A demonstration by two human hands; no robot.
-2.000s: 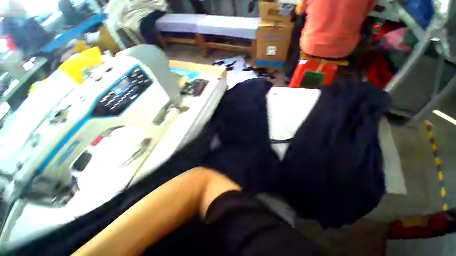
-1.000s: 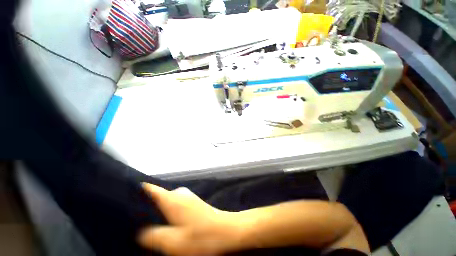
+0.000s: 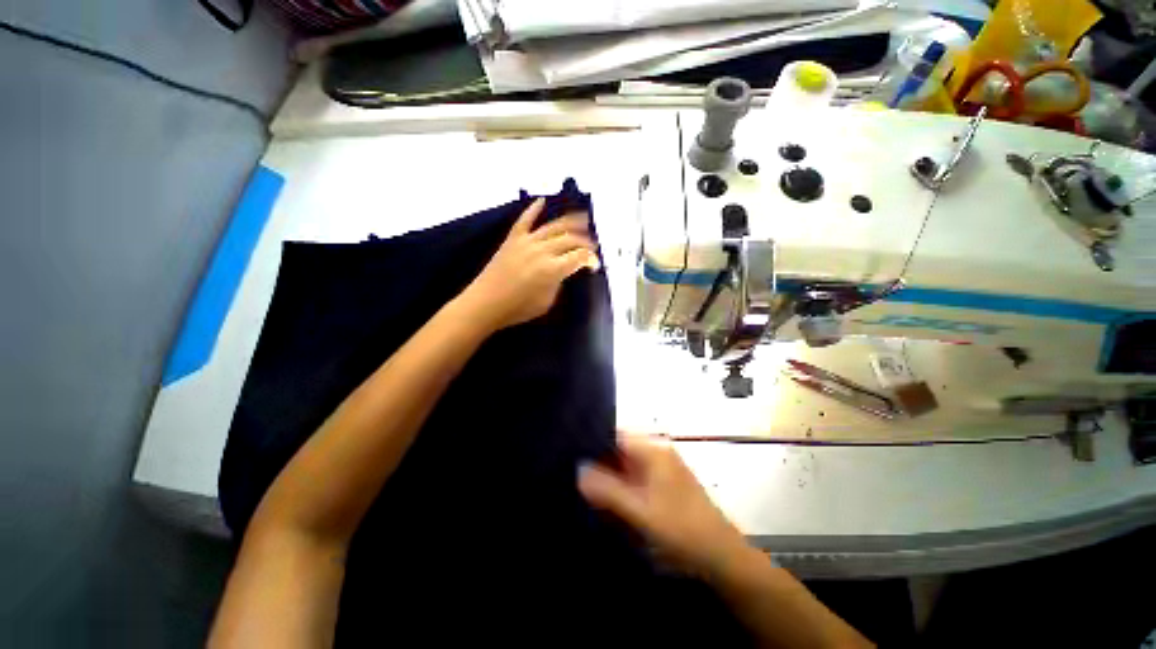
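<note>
A dark navy garment piece [image 3: 482,431] lies over the left of the white sewing table and hangs off its front edge. My left hand [image 3: 545,264] lies on its far right corner, fingers spread on the cloth. My right hand [image 3: 647,494], slightly blurred, holds the cloth's right edge nearer me, thumb on top. The edge lies left of the presser foot [image 3: 738,378], not under it. Silver snips [image 3: 843,389] lie on the machine bed beside a brown patch [image 3: 915,398] and a small white label [image 3: 891,363].
The cream machine head [image 3: 1014,254] with a blue stripe fills the right. A blue strip [image 3: 226,279] marks the table's left edge by a grey-blue partition [image 3: 102,254]. White papers [image 3: 659,32], a thread cone [image 3: 801,95] and orange-handled scissors [image 3: 1021,91] are at the back.
The view has turned from the table's right side to the machine. The navy piece now lies on the table left of the needle, with both hands on it.
</note>
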